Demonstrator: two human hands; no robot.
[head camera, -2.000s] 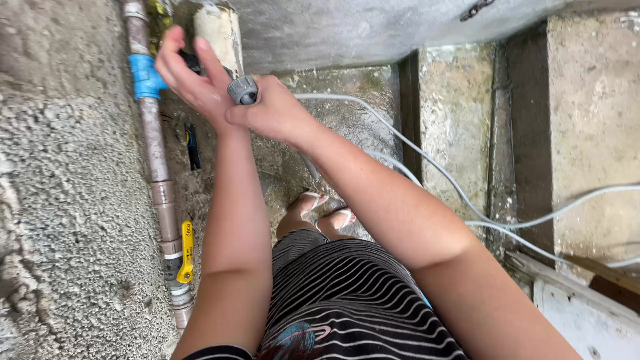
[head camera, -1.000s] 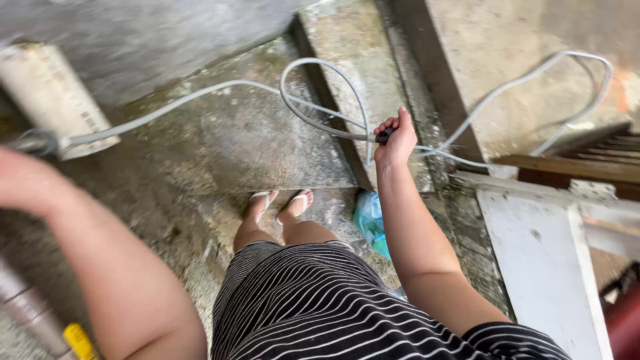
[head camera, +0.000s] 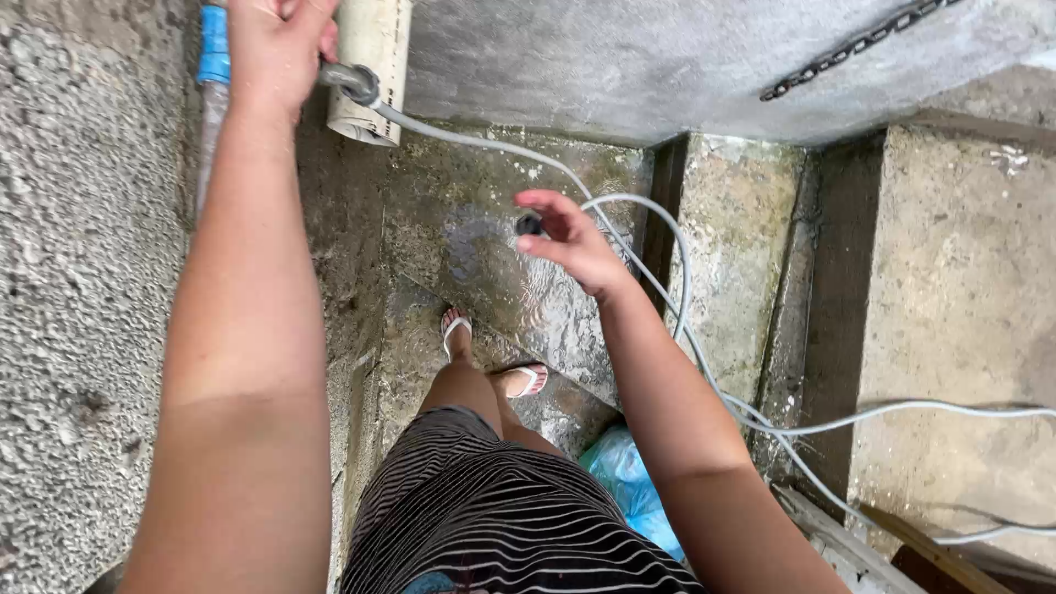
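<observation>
My left hand (head camera: 280, 58) is at the top left, partly cut off by the frame edge, beside a grey pipe fitting (head camera: 351, 81) from which a grey hose (head camera: 495, 147) runs; whether its fingers grip the fitting is not clear. In the middle, my right hand (head camera: 569, 243) is curled around the black end piece (head camera: 529, 223) of the hose, thumb below and fingers above. From there the hose loops right over the concrete steps. Wet, rippled water lies on the floor (head camera: 561, 313) beneath that hand.
A cream plastic pipe (head camera: 371, 49) and a pipe with a blue coupling (head camera: 214, 45) stand by the rough wall (head camera: 91, 247). A chain (head camera: 858, 49) hangs on the grey wall. Concrete steps (head camera: 734, 239) rise at right. Blue plastic bags (head camera: 631, 478) lie beside my legs, near a wooden board (head camera: 932, 553).
My right hand has moved left with the hose end, away from the steps. Water now shows on the floor beneath it. The view has shifted a lot.
</observation>
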